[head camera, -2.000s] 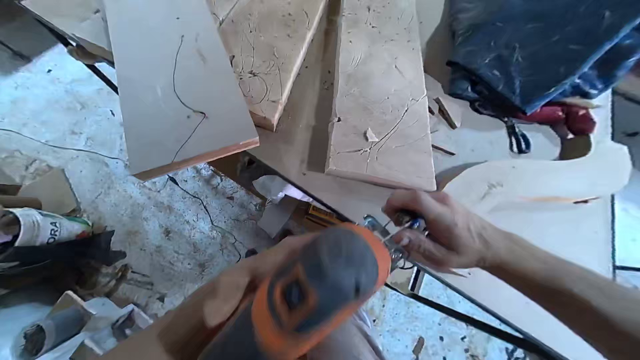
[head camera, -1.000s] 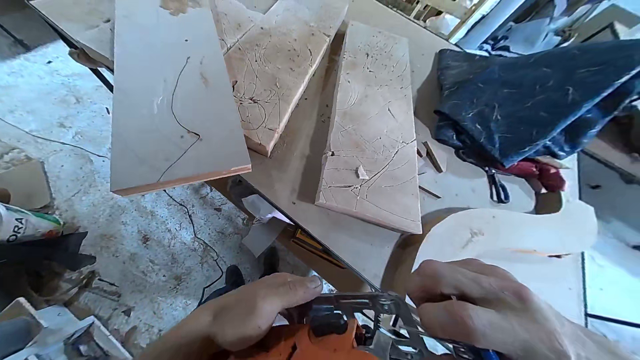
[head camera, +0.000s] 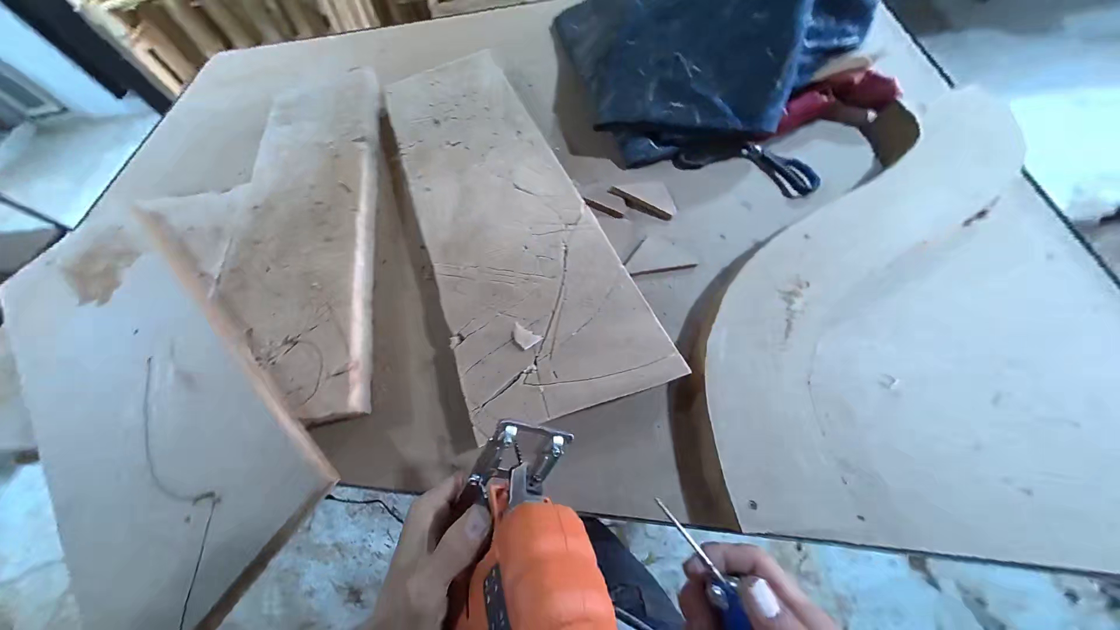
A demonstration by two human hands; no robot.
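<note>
An orange jigsaw lies in my left hand, its metal base plate and blade pointing away from me near the table's front edge. My right hand grips a screwdriver with a thin metal shaft and a blue handle, to the right of the jigsaw. Just beyond the base plate, a scored wooden board lies on the table, a small chip on top of it.
The wooden table also bears a curved cut panel at right, another thick board and a pencil-marked panel at left. Behind are dark blue fabric, a red item, black-handled scissors and wood offcuts.
The jigsaw's base plate, earlier between both hands, now points away from me. My right hand has come away from it and shows the screwdriver. The view has shifted a lot.
</note>
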